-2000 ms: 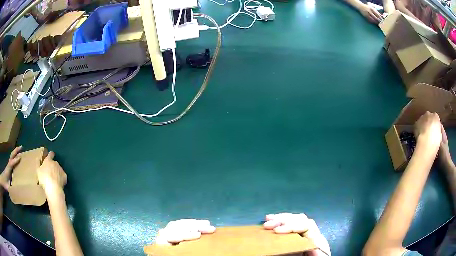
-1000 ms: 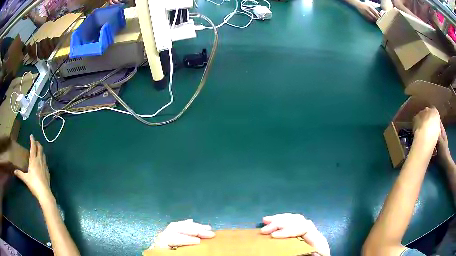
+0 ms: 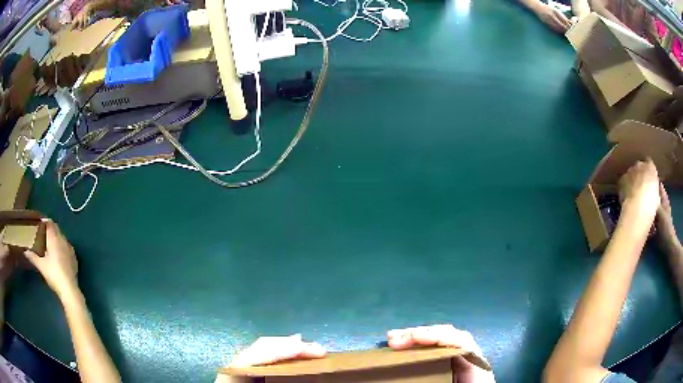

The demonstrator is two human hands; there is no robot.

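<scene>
A brown cardboard box (image 3: 359, 369) stands at the table's near edge, cut off by the bottom of the picture. Its long panel edge faces up, with the box wall below it. My left hand (image 3: 275, 350) holds its left end, fingers along the far side. My right hand (image 3: 438, 340) holds its right end, fingers over the far side and the palm partly hidden by the panel. The inside of the box is not visible.
The dark green table (image 3: 337, 217) has a curved edge. People handle boxes at left (image 3: 24, 236) and right (image 3: 594, 218). A larger carton (image 3: 621, 71) stands far right. A blue bin (image 3: 147, 46), grey case, pale post (image 3: 227, 60) and loose cables are far left.
The panel in my hands has tilted, and the box wall below it now shows. My fingers have shifted slightly. The person at left has turned and moved their box outward.
</scene>
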